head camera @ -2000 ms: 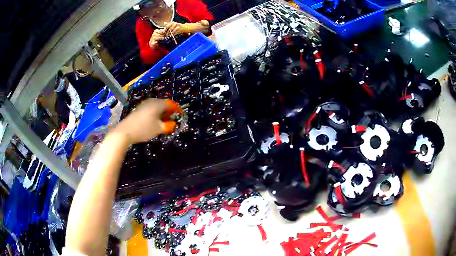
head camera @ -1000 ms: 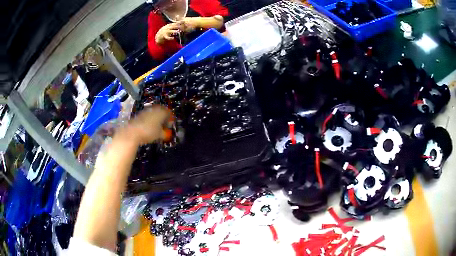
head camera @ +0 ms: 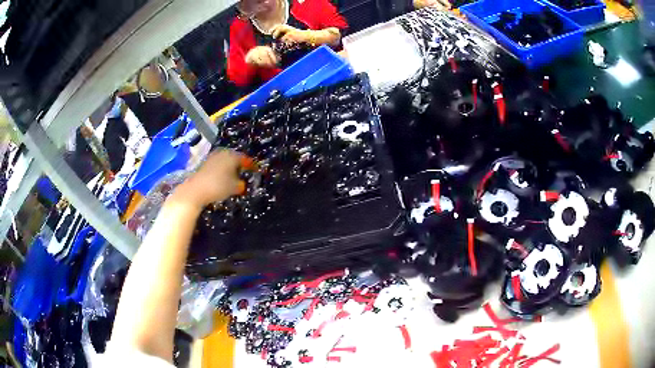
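My left hand [head camera: 217, 177], with orange finger cots, is over the left part of the black divided parts tray [head camera: 309, 228]. Its fingertips are at small dark parts in the tray; I cannot tell whether they grip one. The tray holds many small dark parts and one pale ring plate [head camera: 352, 130]. My right hand is not in view. Black housings [head camera: 458, 255] with pale ring plates and red cables are piled right of the tray. A heap of ring boards and red cables [head camera: 287, 313] lies below the tray.
Loose red connector cables [head camera: 495, 348] lie on the white bench at the bottom. Blue bins [head camera: 530, 44] stand at the back right, and another blue bin [head camera: 316, 70] is behind the tray. A grey metal frame [head camera: 82, 192] crosses the left. A person in red sits opposite.
The whole view has shifted, so the tray and housings appear further right. My left hand remains over the tray's left part, its fingers slightly moved.
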